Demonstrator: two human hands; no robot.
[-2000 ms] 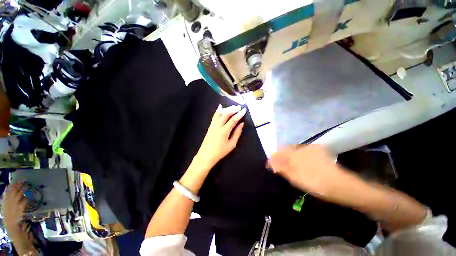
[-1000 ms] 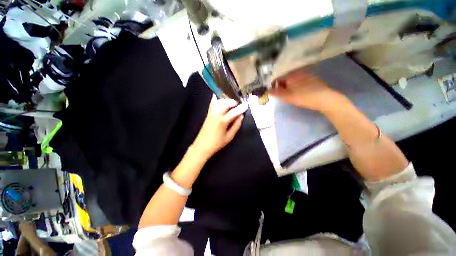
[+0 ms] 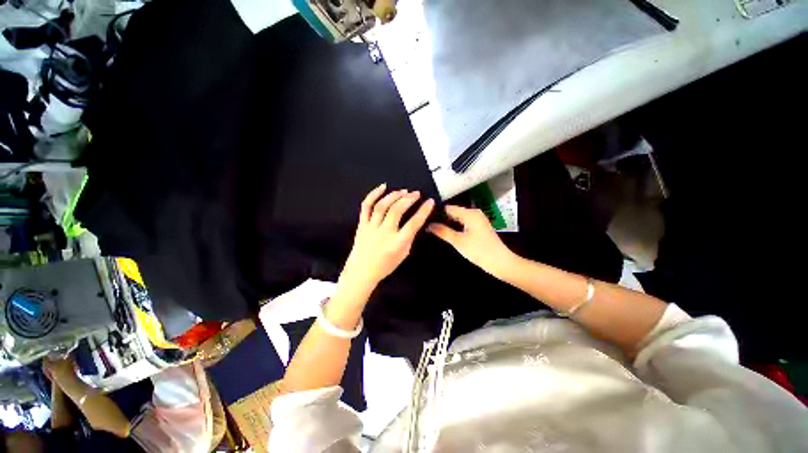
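A large black garment panel lies left of the needle and hangs over the table's front edge. Its right edge runs from the presser foot down to the fingers. My left hand lies on the panel with its fingers spread, fingertips near that edge. My right hand pinches the black cloth edge just below the bed's corner. The exact hold is partly hidden, black on black. Grey cut pieces with black edges lie on the bed right of the needle.
The white machine bed reaches to the upper right. The machine head is cut off at the top. A green and white label hangs below the table edge. A grey box with a fan and another person's arm are at lower left.
The view has tilted down toward the lap. My right hand has moved from beside the needle to the cloth edge at the table's front. My left hand has moved down along the panel, away from the needle.
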